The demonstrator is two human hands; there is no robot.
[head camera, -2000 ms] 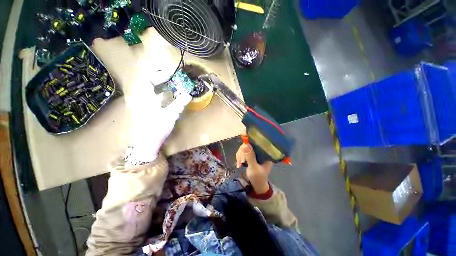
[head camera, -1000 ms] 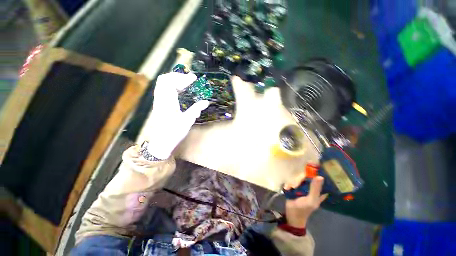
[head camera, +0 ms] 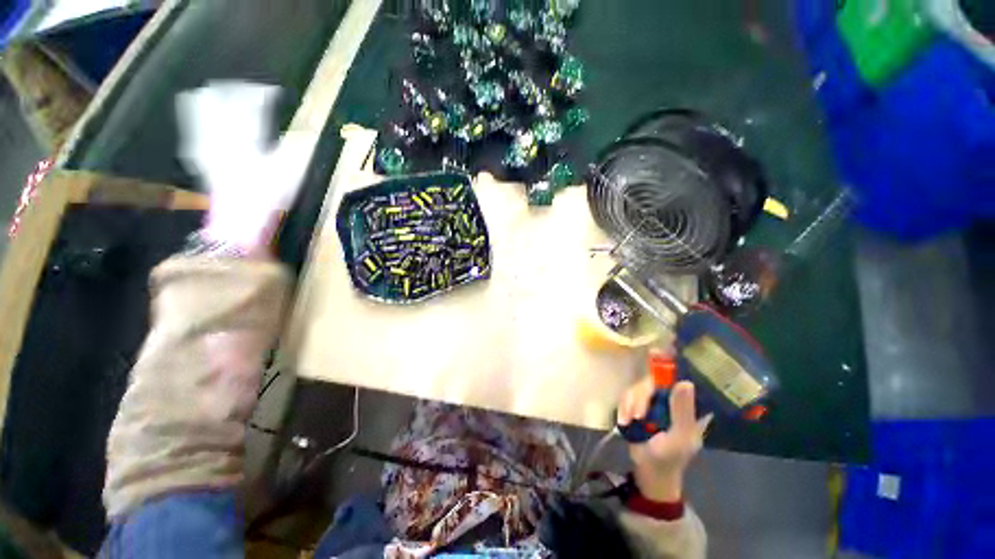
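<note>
My left hand (head camera: 242, 158), in a white glove, is stretched out at the upper left over the dark green conveyor. It is blurred, and I cannot tell whether it holds anything. My bare right hand (head camera: 668, 439) is closed round the handle of the blue soldering gun (head camera: 720, 360) at the right. The gun's metal nose points up and left beside the small yellow tub (head camera: 624, 317). The dark parts tray (head camera: 347, 235), full of black and yellow cylinders, sits at the left of the tan board (head camera: 524, 328).
Green circuit boards (head camera: 491, 82) lie heaped behind the tray. A round black fan (head camera: 671, 207) stands behind the tub, with a dark reddish lump (head camera: 744, 282) to its right. A wood-edged black-matted board (head camera: 104, 328) is at the left. Blue crates (head camera: 927, 480) are at the right.
My left hand has moved from over the tray out to the left, and the green board seen in it is no longer visible. My right hand still holds the gun near the tub.
</note>
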